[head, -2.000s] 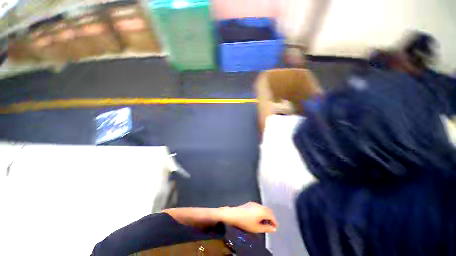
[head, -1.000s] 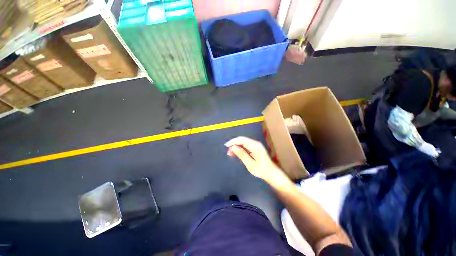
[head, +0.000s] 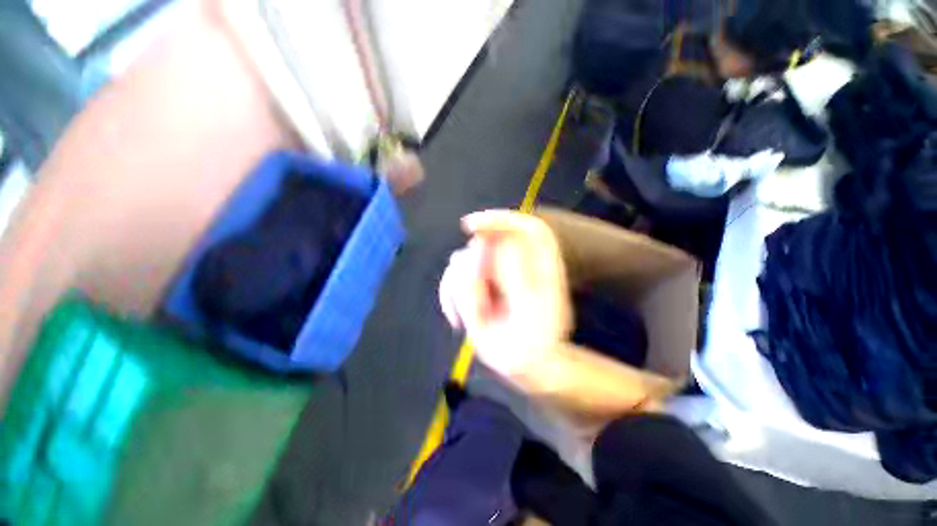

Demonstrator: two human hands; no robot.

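My right hand is raised in mid-view with its fingers curled. It is blurred, and I cannot tell whether it holds anything small. Its forearm comes from a dark sleeve at the bottom and covers part of an open brown carton with dark pieces inside. A pile of dark navy quilted bags lies on a white-covered table at the right, apart from my hand. My left hand is not in view.
A blue crate with dark pieces stands at left, beside a green bin at lower left. A yellow line crosses the dark floor. A person in dark clothes with pale sleeves is behind the carton.
The view has swung right and tilted. The crate and green bin now sit further left and lower. My right hand looks nearer and more curled. The shelf of cartons has left the view.
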